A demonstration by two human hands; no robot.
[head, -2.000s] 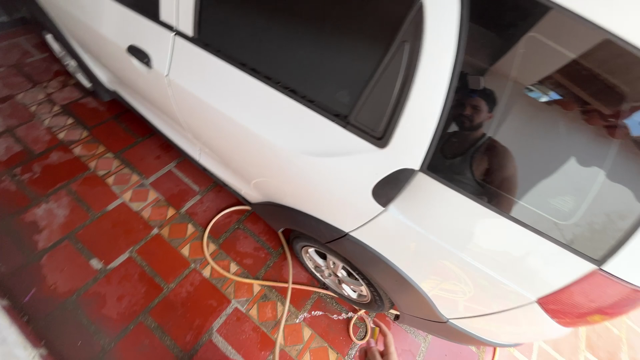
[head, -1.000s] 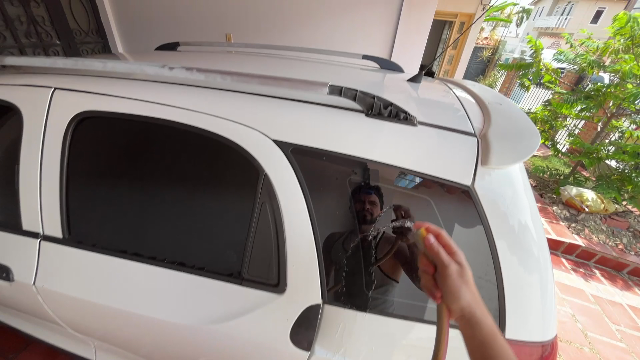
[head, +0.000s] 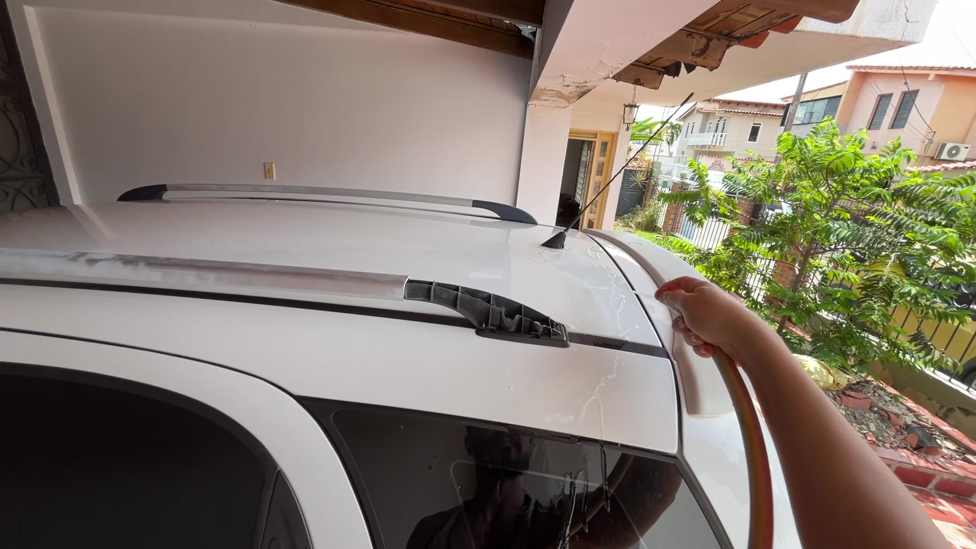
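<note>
My right hand (head: 698,314) grips the end of a garden hose (head: 746,427) above the rear edge of a white car's roof (head: 366,232), beside the rear spoiler (head: 698,366). Water runs over the roof's rear part and trickles down the rear side window (head: 518,488). Left of my hand, a roof rail (head: 229,276) ends in a black ribbed plastic bracket (head: 488,311). An antenna (head: 610,175) rises near the roof's back edge. My left hand is outside the view.
Across the roof lies the far roof rail (head: 320,194), with a pale wall (head: 290,99) behind it. A leafy tree (head: 823,236) and a planting bed with rubble (head: 884,419) are at the right. Wooden eaves (head: 427,23) hang overhead.
Two seconds ago my hand with the hose was low by the rear wheel; one second ago it was in front of the rear side window. It is now up at the roof's rear edge. The view has risen.
</note>
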